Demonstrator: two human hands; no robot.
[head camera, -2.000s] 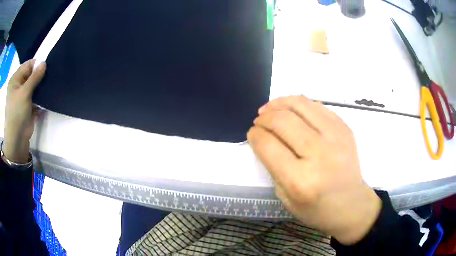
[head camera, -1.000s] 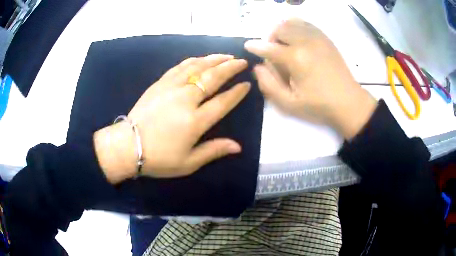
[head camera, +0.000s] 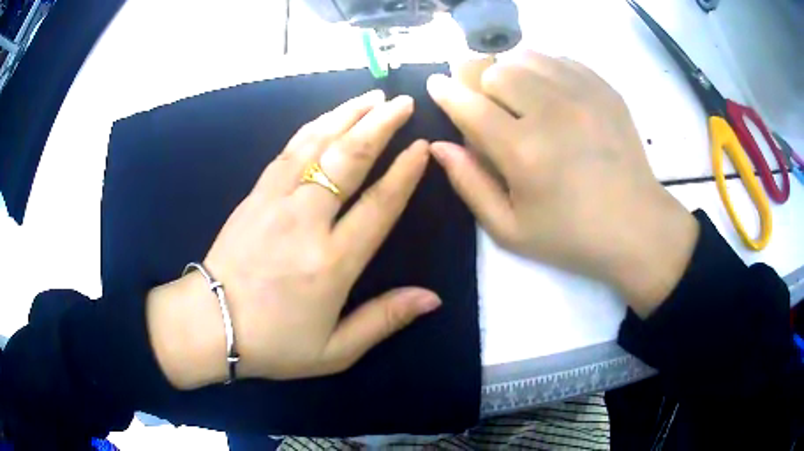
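A dark cut panel (head camera: 176, 176) lies on the white sewing machine table, its top edge at the presser foot with green guide (head camera: 376, 55). The sewing machine head (head camera: 379, 11) shows at the top. My left hand (head camera: 300, 238) lies flat on the panel, fingers spread, holding nothing between them. My right hand (head camera: 555, 158) rests at the panel's upper right edge, fingertips on the cloth, slightly blurred. A little white material shows under the panel's bottom edge; whether it is a separate layer I cannot tell.
Scissors with yellow and red handles (head camera: 740, 167) lie at the right. A ruler tape (head camera: 564, 380) runs along the table's front edge. Another dark piece (head camera: 53, 97) is at the upper left. A round grey knob (head camera: 489, 25) is beside the machine head. Striped cloth (head camera: 547, 427) is below the table edge.
Two seconds ago my left hand held the panel's left edge; it then came flat onto the panel. Since one second ago the machine head and green guide have come into view, with the panel's top edge at them.
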